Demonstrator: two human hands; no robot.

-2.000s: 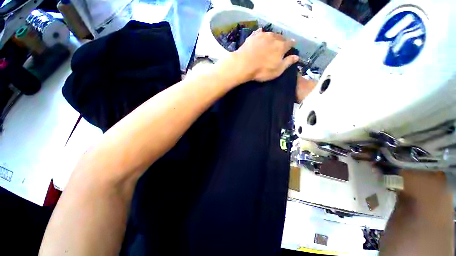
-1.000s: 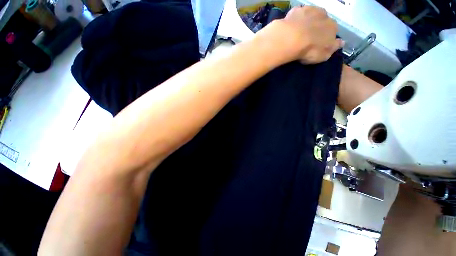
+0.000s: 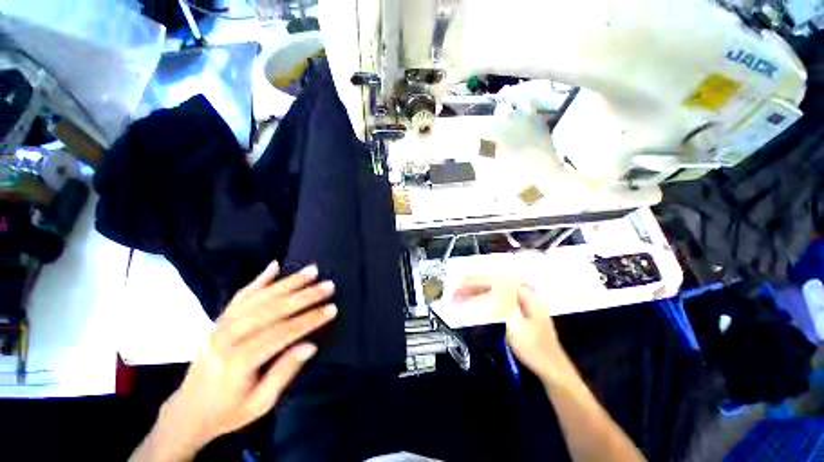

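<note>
A dark garment [image 3: 334,207] lies left of the needle, its straight right edge running under the presser foot area [image 3: 378,158]. More of the cloth is bunched to the left. My left hand [image 3: 262,334] rests on the garment near the front, palm down with fingers spread. My right hand [image 3: 510,311] is off the cloth, over the front right of the table, partly blurred, and I see nothing in it. The shiny metal edge guide [image 3: 434,343] sits at the front edge between the garment and my right hand.
The cream-white sewing machine head [image 3: 524,45] spans the back. A tray of small metal bits [image 3: 626,270] is at the right. Blue crates with dark cloth [image 3: 754,338] stand lower right. Thread spools [image 3: 61,171] are at the left. A white round container [image 3: 291,63] is behind the garment.
The view has shifted, showing the whole machine. My left hand has moved from the garment's far end to its near part. My right hand has come from behind the machine head to the front right.
</note>
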